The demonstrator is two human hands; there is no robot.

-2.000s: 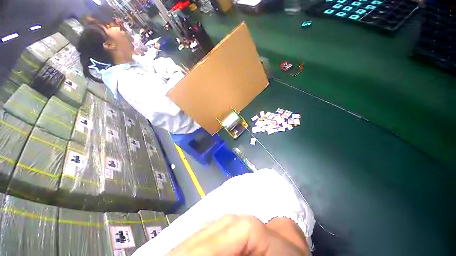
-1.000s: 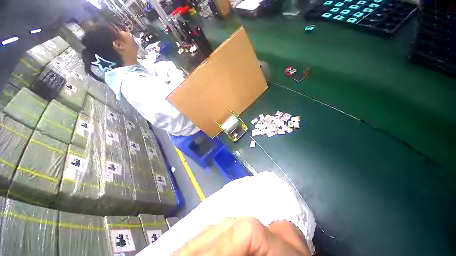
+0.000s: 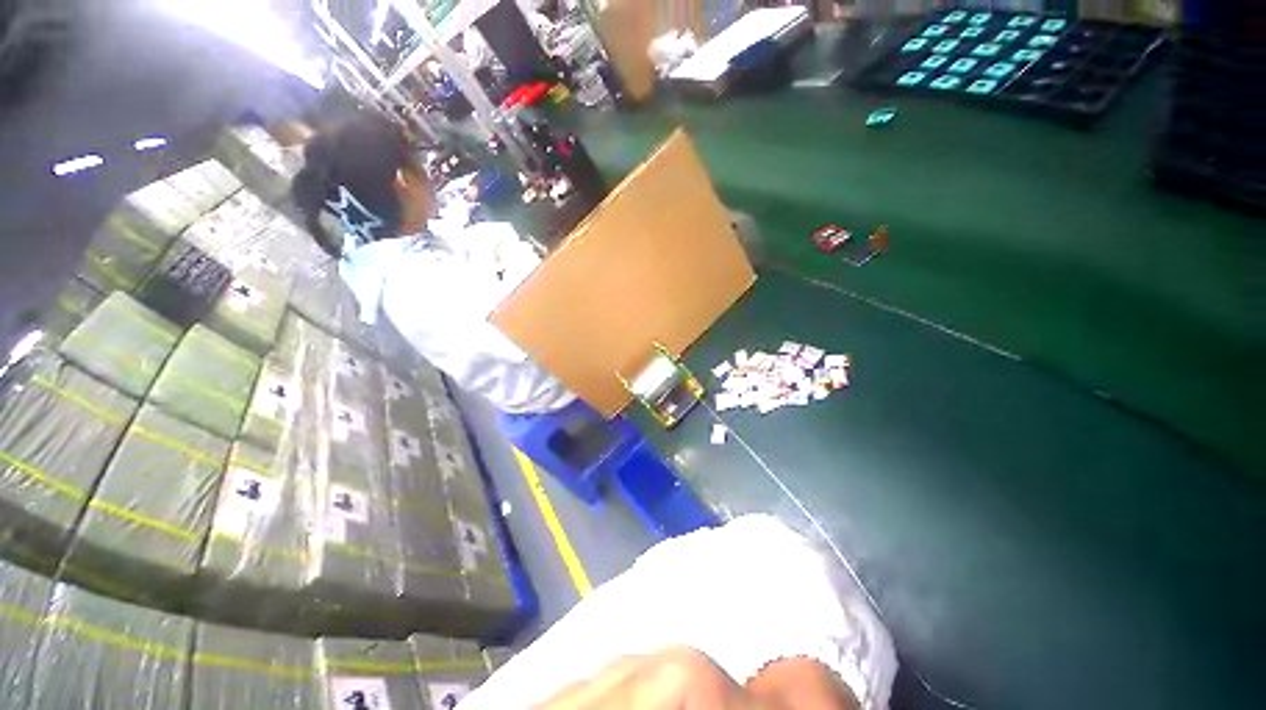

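Observation:
One bare hand, which looks like my left hand, is blurred and cut off by the bottom edge, beside a white sleeve. Its fingers and anything in them are hidden. My right hand cannot be made out. A loose pile of small silver-white components lies on the green mat, with one piece apart below it. A solder spool on a small yellow-brass stand is beside the pile. Solder wire runs from it past the sleeve to the bottom edge.
An upright cardboard divider stands behind the spool. A red-edged circuit board and an orange-brown scrap lie farther back. Teal parts sit in a black tray. A person in white is beyond the divider. A blue bin is below the bench edge.
The view has tilted up, so the bench things stand slightly lower and farther right. The hand at the bottom shows less. The pile and spool keep their places on the bench.

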